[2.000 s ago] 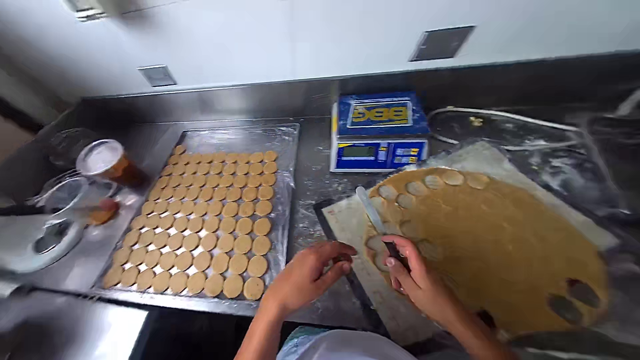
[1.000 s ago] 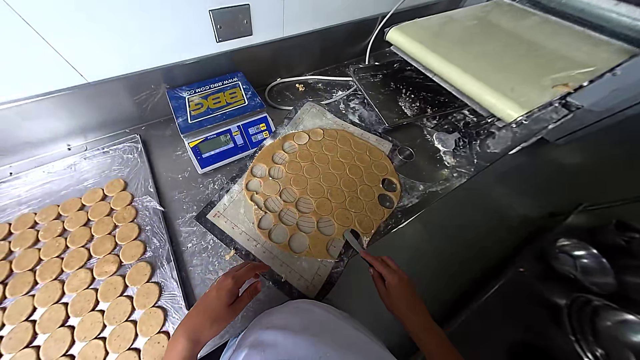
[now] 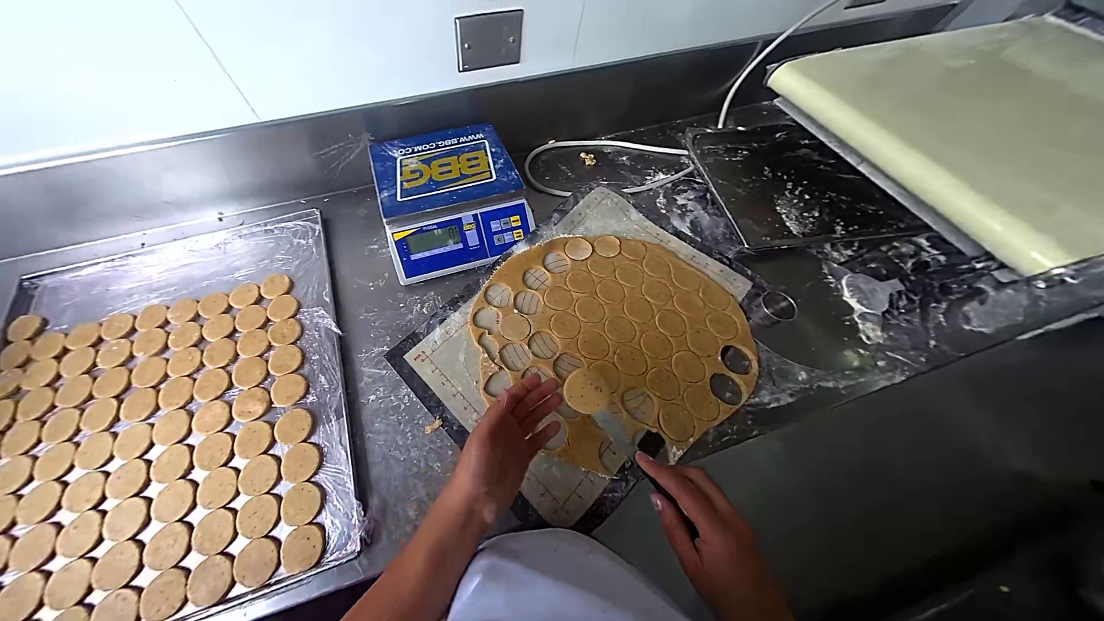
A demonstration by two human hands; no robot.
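Note:
My right hand [image 3: 703, 517] grips the black handle of a small metal spatula [image 3: 614, 429]. On the blade's tip lies a round dough disc [image 3: 586, 392], above the rolled-out dough sheet [image 3: 642, 338]. My left hand [image 3: 509, 435] is empty, palm turned toward the disc with fingers apart, just left of it. The sheet rests on a measured baking mat [image 3: 565, 492]; many circles are cut in it, and several holes show along its left and lower parts. At the left, a tray [image 3: 345, 431] lined with plastic film holds rows of dough discs [image 3: 216, 492].
A blue digital scale [image 3: 453, 203] stands behind the mat. A metal ring cutter [image 3: 774, 307] sits at the sheet's right edge. Further right are a dark flour-dusted tray [image 3: 802, 190] and a pale conveyor belt [image 3: 957, 129]. A white cable [image 3: 617, 145] lies along the wall.
The spatula, at the sheet's lower edge one second ago, now bears a dough disc. My left hand has come over to the mat beside it. The view shifted right from the oldest frame.

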